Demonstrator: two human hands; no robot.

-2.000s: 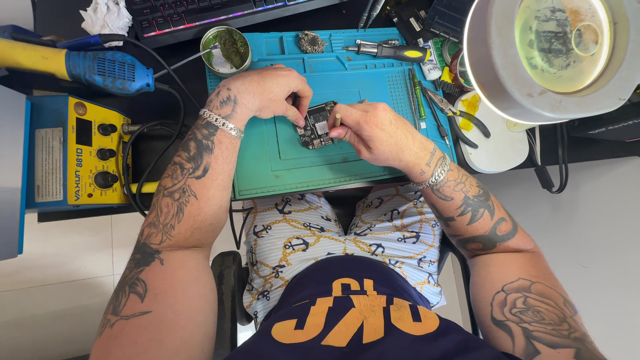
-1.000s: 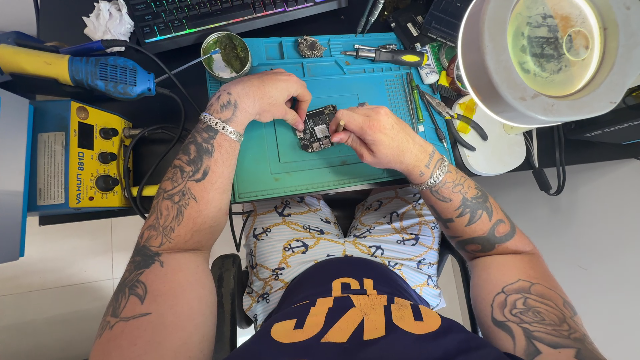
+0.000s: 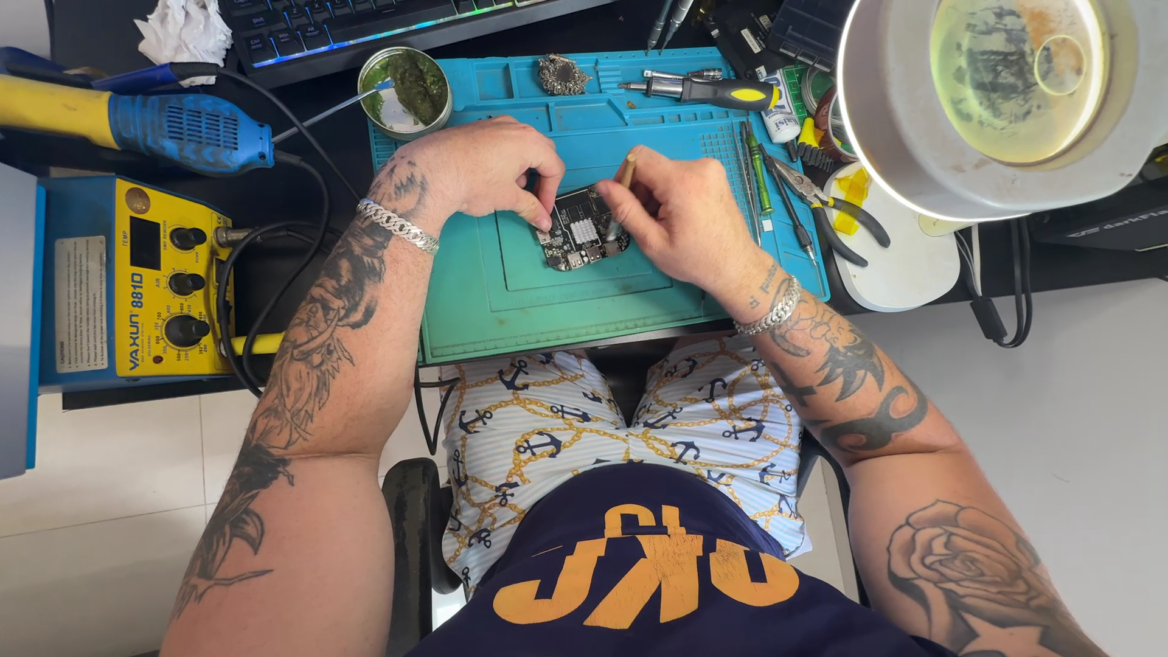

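A small black circuit board (image 3: 582, 230) with a pale square part lies on the teal silicone work mat (image 3: 511, 319). My left hand (image 3: 497, 173) pinches the board's left edge between thumb and fingertips. Over the right side of the board, my right hand (image 3: 671, 205) is closed on a thin brush-like tool (image 3: 629, 169); its light wooden end sticks up past the thumb, and its lower end reaches the board. The fingers partly hide the tool.
Left are a hot-air station (image 3: 173, 274), its blue handpiece (image 3: 192, 132) and an open tin (image 3: 406, 91). Behind lie a keyboard (image 3: 347, 32), metal wool (image 3: 562, 75) and a screwdriver (image 3: 730, 93). Right are tweezers (image 3: 746, 173), pliers (image 3: 821, 205) and a magnifier lamp (image 3: 867, 109).
My right hand has tilted and the brush-like tool now shows over the board's right side. My left hand stays at the board's left edge.
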